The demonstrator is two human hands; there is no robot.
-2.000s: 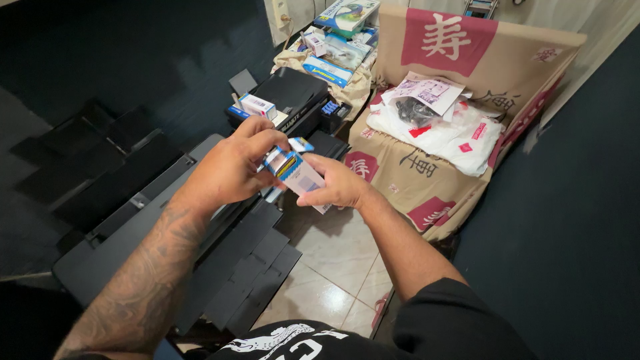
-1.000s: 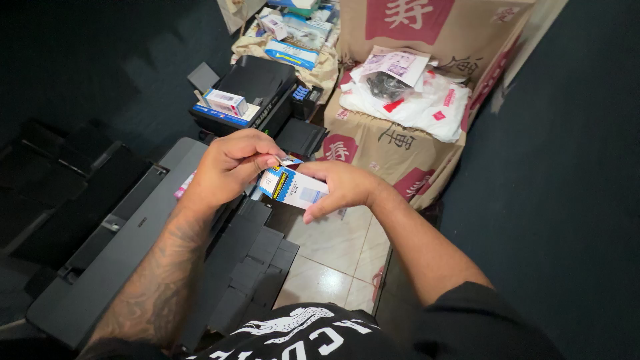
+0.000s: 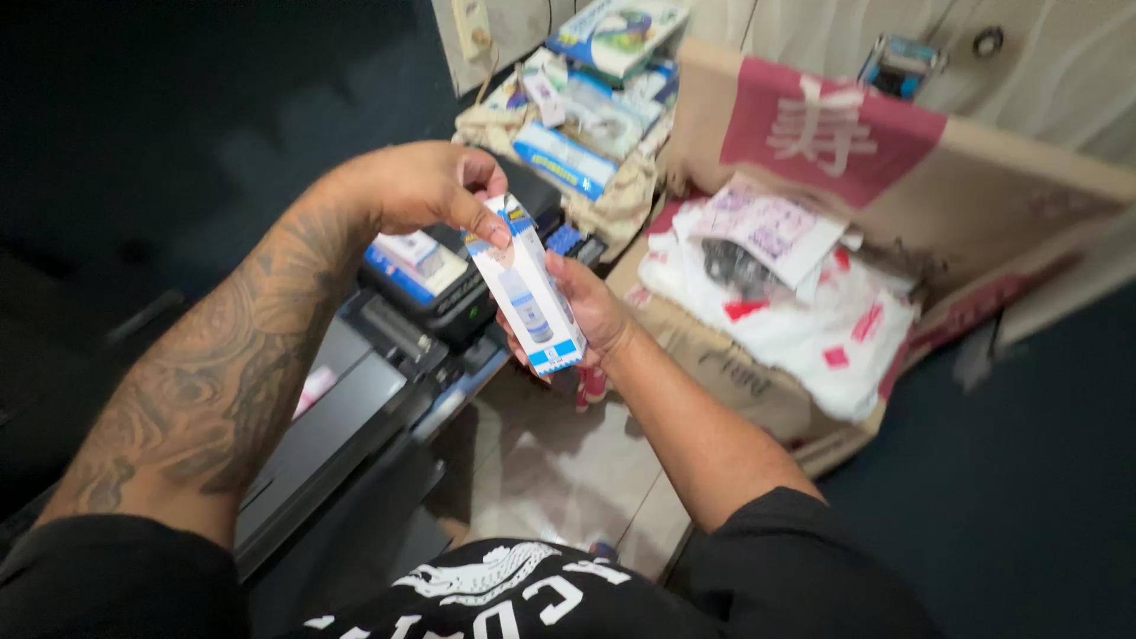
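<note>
A narrow white and blue cardboard box (image 3: 530, 306), printed with a picture of a bottle, is held upright and tilted between both hands. My left hand (image 3: 444, 195) pinches its top end from above, with thumb and fingers at the upper edge. My right hand (image 3: 586, 311) wraps round its lower part from the right side, thumb on the near edge. Whether the top flap is open cannot be told. Behind the box stands a black printer (image 3: 470, 315) with another small box (image 3: 413, 253) lying on it.
A larger grey and black printer (image 3: 328, 417) is at the lower left. At the back, cloth carries several packages and a blue and white box (image 3: 565, 160). On the right, a patterned cloth-covered chair (image 3: 985, 169) holds white plastic bags (image 3: 781, 328). Tiled floor (image 3: 577, 479) shows below.
The box has turned from a slanting, nearly level position to a more upright one, its bottle picture now facing the camera. Both hands remain on it. The view has shifted.
</note>
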